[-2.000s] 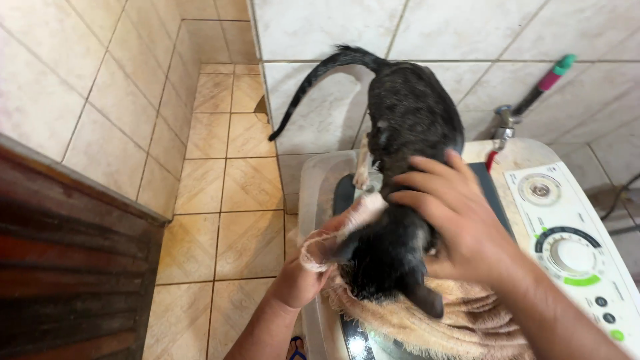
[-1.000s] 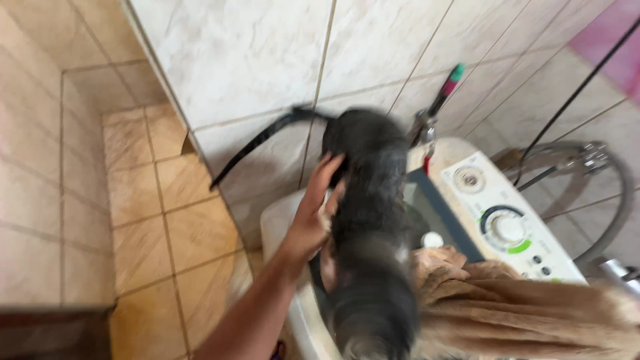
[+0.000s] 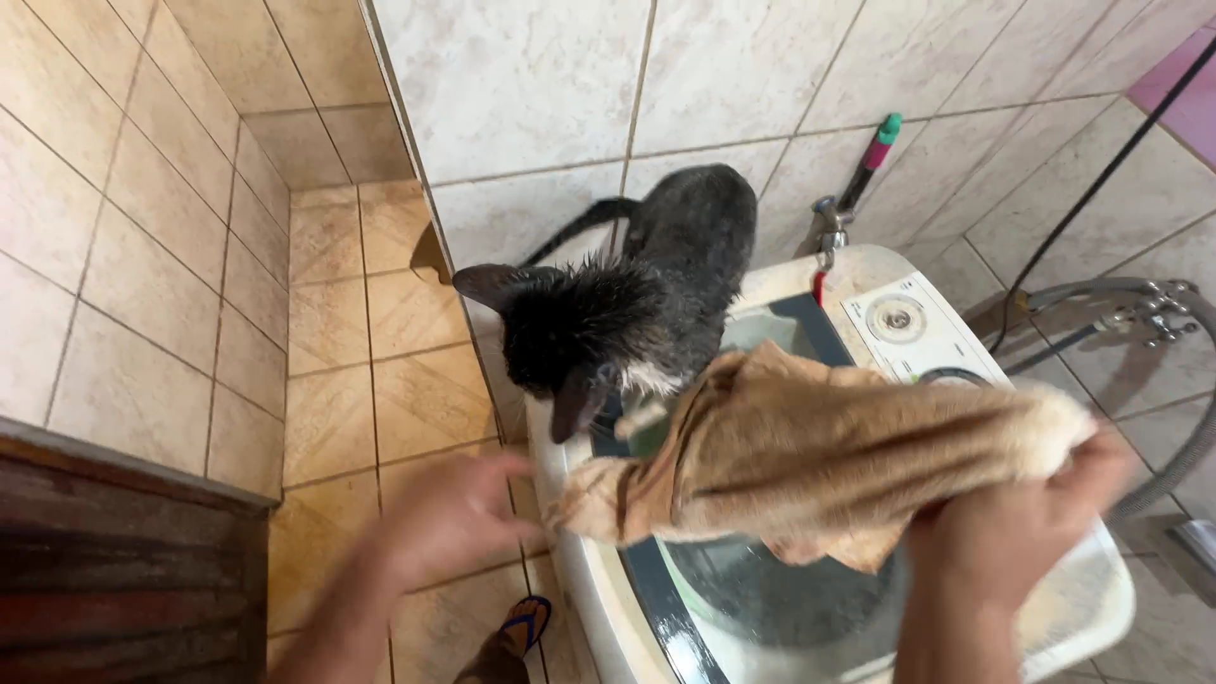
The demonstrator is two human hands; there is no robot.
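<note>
A wet black cat (image 3: 684,256) with a pale chest patch is on the far end of the washing machine (image 3: 1045,608), near the tiled wall, its head turned to the left. My right hand (image 3: 1031,527) grips one end of a tan towel (image 3: 807,446), which stretches leftward over the machine's lid in front of the cat. At the lower left my left hand (image 3: 461,518), blurred, has its fingers apart and holds nothing. It is close to the towel's left end, with a small gap between them.
A tap (image 3: 832,223) with a red piece below it stands at the wall behind the machine. The control panel (image 3: 917,328) lies partly under the towel. A grey hose (image 3: 1187,456) and a black cable hang at the right. A sandalled foot (image 3: 525,622) is on the tiled floor.
Both hands are off the cat; two seconds ago they were on it. The towel, earlier lying on the machine, is now lifted in my right hand. The cat's head has turned left.
</note>
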